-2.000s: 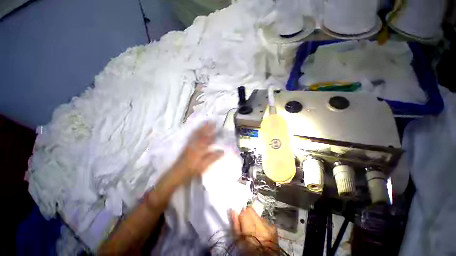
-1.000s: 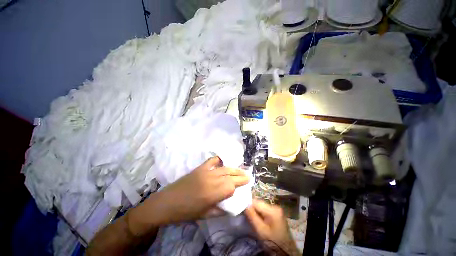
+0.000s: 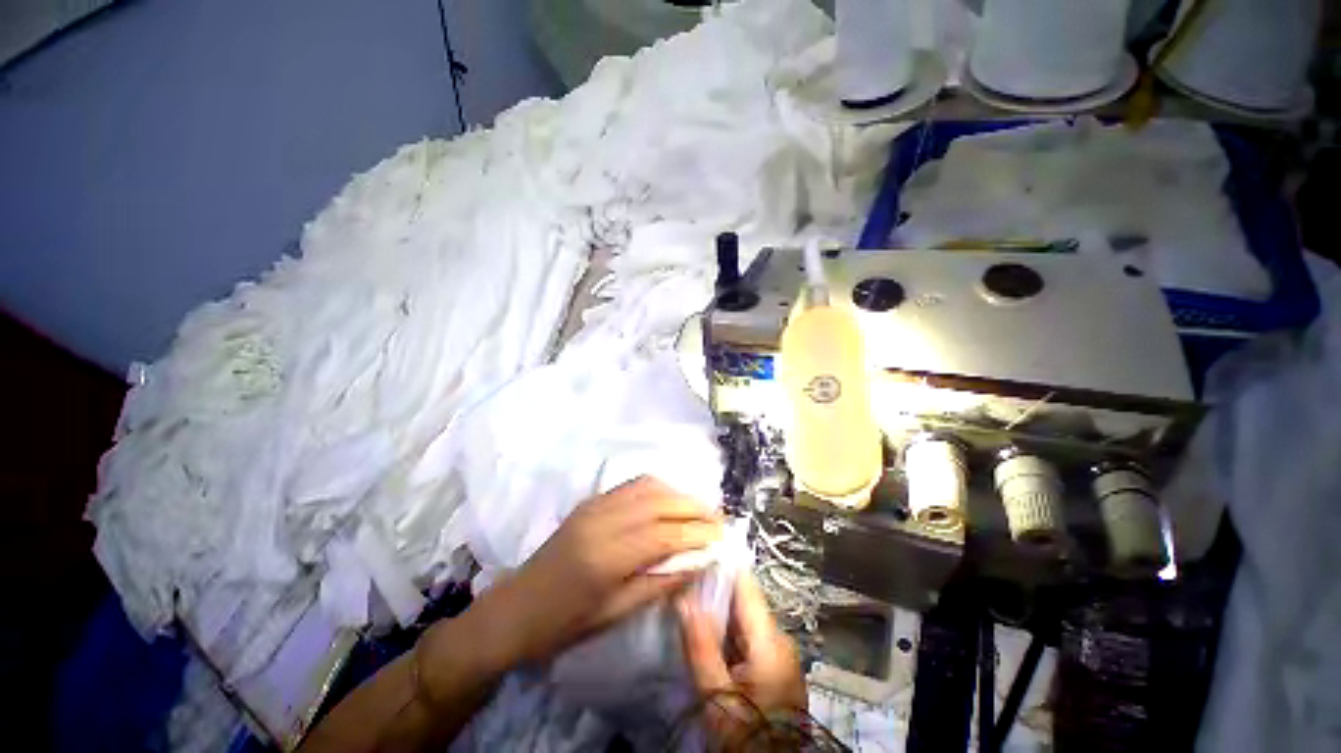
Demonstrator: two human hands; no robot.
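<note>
A white fabric piece [image 3: 588,431] lies bunched left of the needle area [image 3: 746,468] of the pale metal overlock machine [image 3: 956,331]. My left hand [image 3: 610,552] rests on the fabric with its fingertips pinching it just below and left of the needle area. My right hand [image 3: 743,647] is below, close to my left hand, and pinches the fabric edge between thumb and fingers. The fingertips partly hide the edge. Where exactly the fabric meets the presser foot is hard to tell in the glare. Tangled loose threads [image 3: 790,571] hang right of my hands.
A big pile of white cut pieces [image 3: 368,309] spreads left of and behind the machine. A yellowish guard [image 3: 827,405] and ribbed tension knobs [image 3: 1027,497] are on the machine front. Behind are a blue tray [image 3: 878,199] with white cloth and white thread cones [image 3: 1047,52]. White cloth [image 3: 1282,544] hangs at right.
My left hand moved from the cloth left of the needle down towards the fabric edge. My right hand moved slightly up and left since one second ago, close to my left hand. The view shifted slightly.
</note>
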